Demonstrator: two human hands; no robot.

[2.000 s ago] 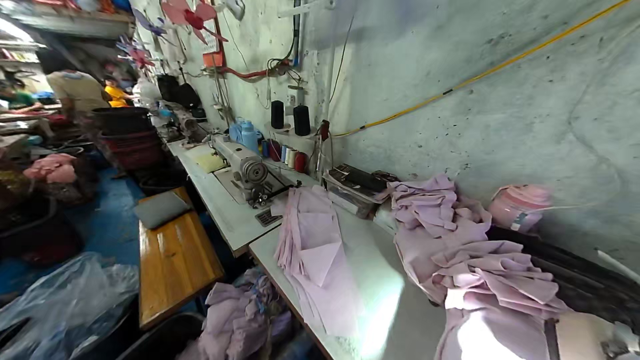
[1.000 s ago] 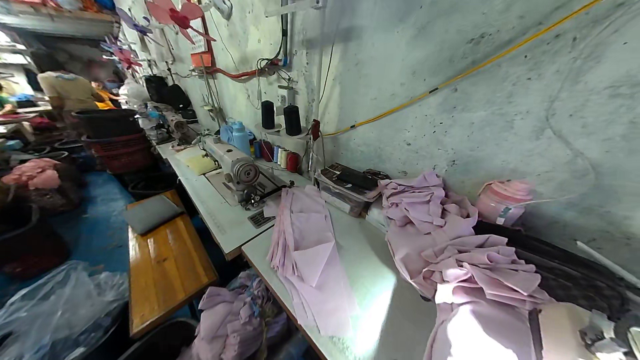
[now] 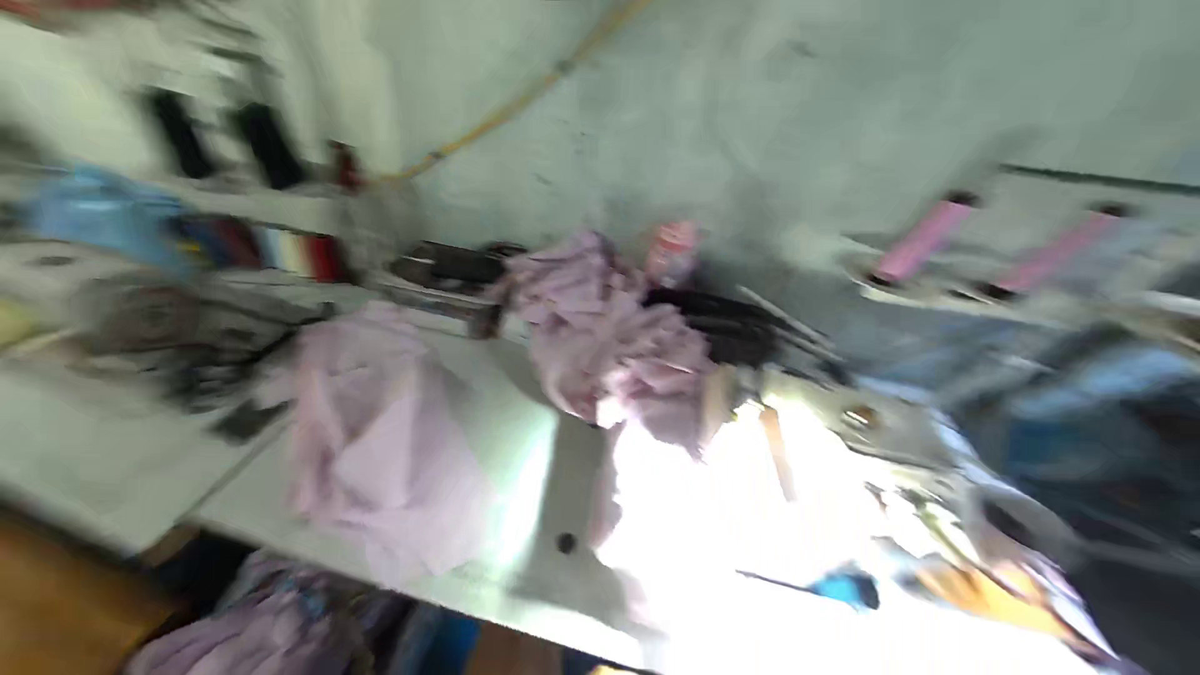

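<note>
Neither my left hand nor my right hand shows in the head view. Pale lilac cut fabric pieces (image 3: 375, 441) lie stacked on the white sewing table (image 3: 487, 572). A crumpled heap of the same lilac fabric (image 3: 609, 328) rests farther back, toward the wall. To its right stands a sewing machine (image 3: 862, 417), partly washed out by bright light. A screwdriver-like tool with a blue handle (image 3: 844, 588) lies in the glare at the lower right. Another sewing machine (image 3: 122, 300) is blurred at the left.
Pink thread cones (image 3: 923, 239) stand on a holder at the right, and black thread cones (image 3: 267, 145) at the upper left. A tray of dark items (image 3: 450, 272) sits by the wall. More lilac fabric (image 3: 253, 628) is bundled below the table edge. A wooden bench (image 3: 66, 591) is at lower left.
The view has swung right and closer to the table, bringing the pink thread cones and the right-hand machine into sight. The fabric on the table shows no plain change.
</note>
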